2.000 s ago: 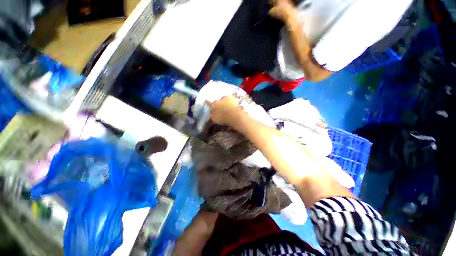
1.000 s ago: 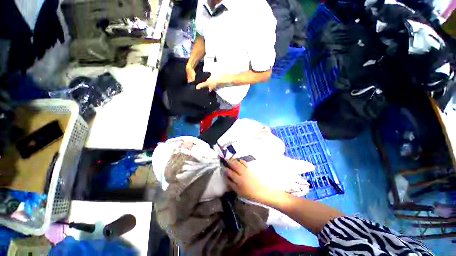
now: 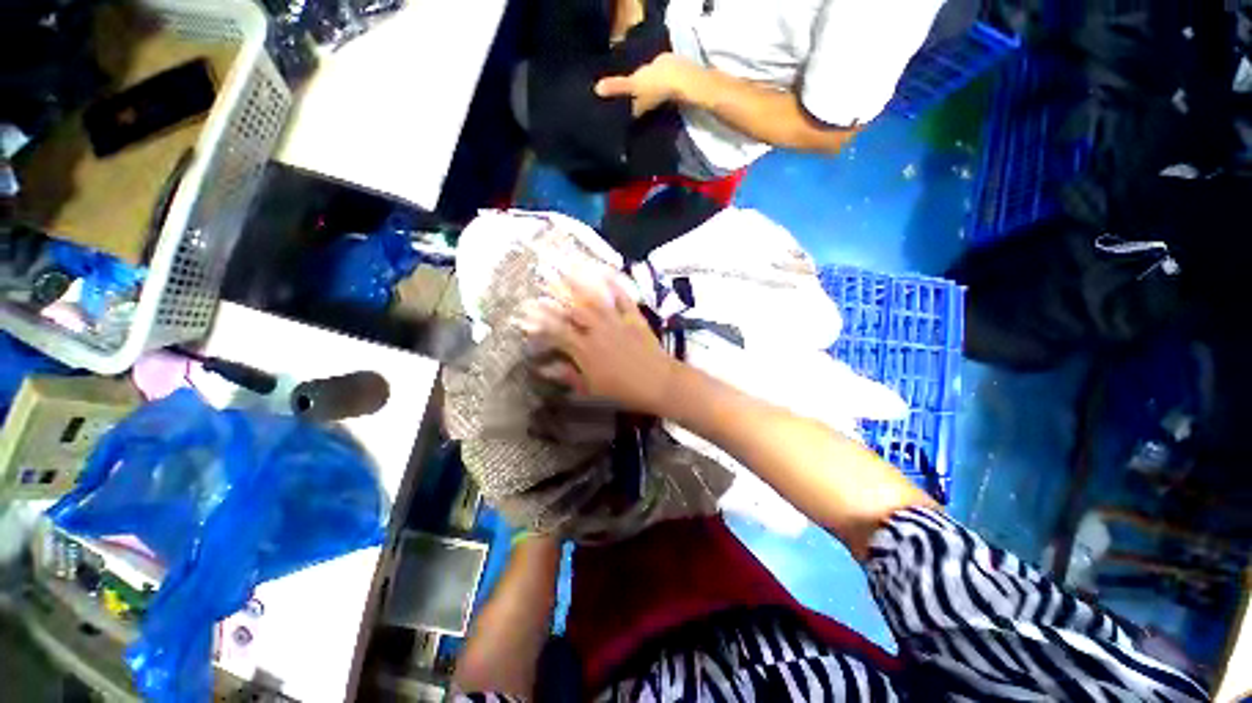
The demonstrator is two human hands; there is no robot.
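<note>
A garment bundle of brown-grey checked and white cloth is above my lap, gathered by a dark tie strip. White cloth bulges out beyond the tie on the right. My right hand lies over the top of the bundle, fingers spread, holding the checked cloth just left of the tie. My left forearm comes up from the bottom edge to the underside of the bundle; the left hand itself is hidden by the cloth.
A white machine table at left bears a blue plastic bag and a dark thread cone. A white basket stands at upper left. A blue crate is at right. A person sits ahead with black cloth.
My right hand has moved from the tied neck onto the checked part, its fingers now spread. The bundle is turned somewhat. The view has shifted, bringing the blue bag and my left forearm back into sight.
</note>
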